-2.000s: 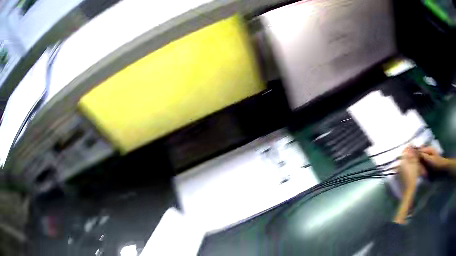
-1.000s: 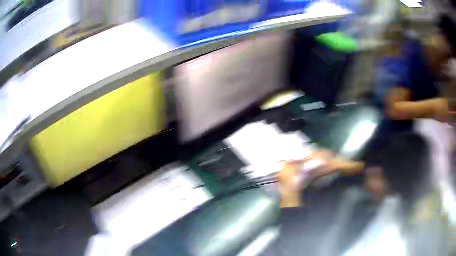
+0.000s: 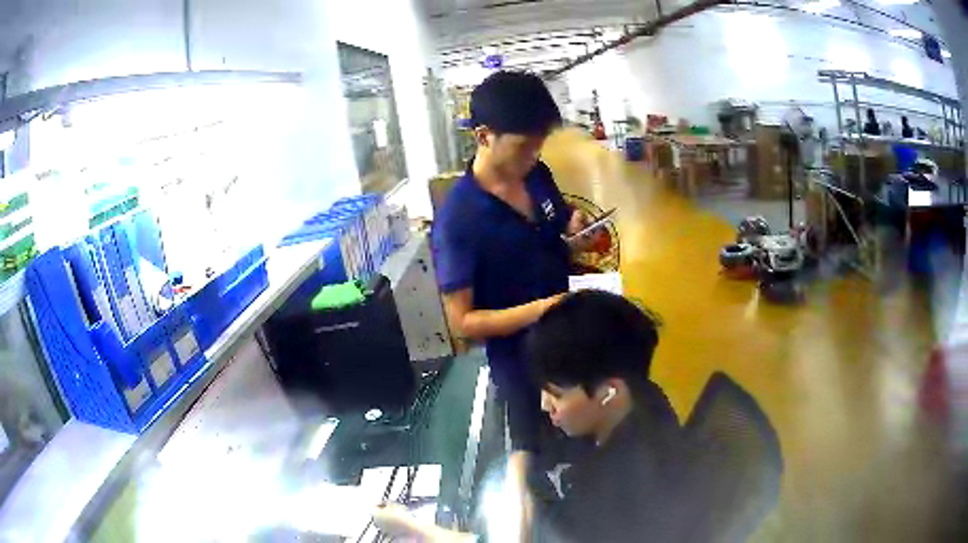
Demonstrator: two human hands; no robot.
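Neither my left hand nor my right hand is in view. Thin black cables (image 3: 401, 484) lie across white paper sheets (image 3: 426, 480) on the green desk mat (image 3: 457, 424) at the bottom. A seated person's hand (image 3: 399, 521) is beside the cables, cut off by the lower edge; what it holds cannot be told. Strong glare hides the desk at the lower left.
A seated person (image 3: 626, 456) in dark clothes is at the desk. A standing person (image 3: 510, 244) behind holds a thin dark object (image 3: 597, 224) and a paper. A black box (image 3: 345, 355) with a green item, blue file holders (image 3: 133, 329) on the shelf, and yellow floor (image 3: 679, 308) also show.
The view has swung up and to the right. The monitors have left clear view, and the seated person, the standing person and the workshop now show more fully and sharply.
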